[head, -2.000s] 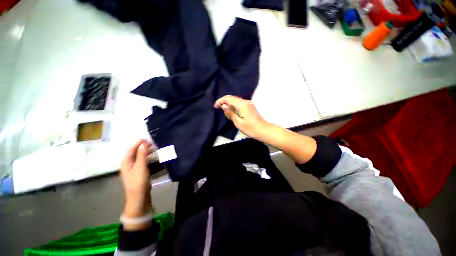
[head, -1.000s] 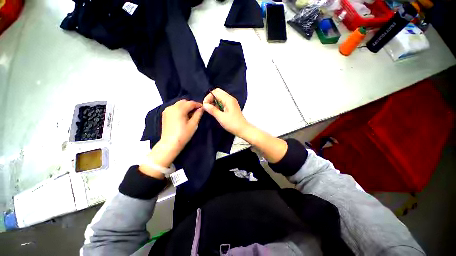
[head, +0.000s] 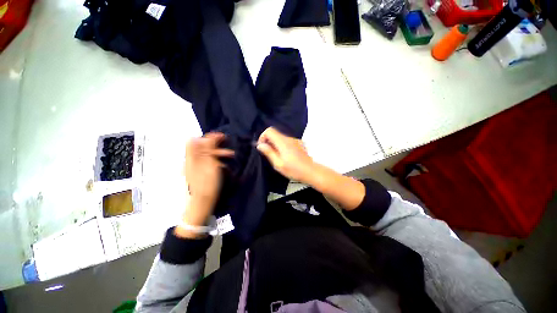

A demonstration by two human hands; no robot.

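A dark navy garment (head: 232, 92) runs from the far side of the table to its near edge, bunched between my hands. My left hand (head: 204, 174) is blurred over its left part, with fingers spread and nothing visible in them. My right hand (head: 287, 158) is pinched at the bunched cloth; a tiny pale spot shows at its fingertips, too small to name. No needle or thread can be made out. A white label (head: 225, 224) lies beside my left wrist on the cloth.
At left are a box of black buttons (head: 117, 158) and a small yellow-brown tray (head: 118, 203). At the far right are a phone (head: 346, 22), green box (head: 416, 35), orange thread cone (head: 449, 43), black bottle (head: 496, 32) and red basket (head: 467, 13). A red bin (head: 488, 171) stands right.
My hands were together at the cloth one second ago; my left hand has come away to the left and its fingers have spread. The green-handled snips in my right hand no longer show.
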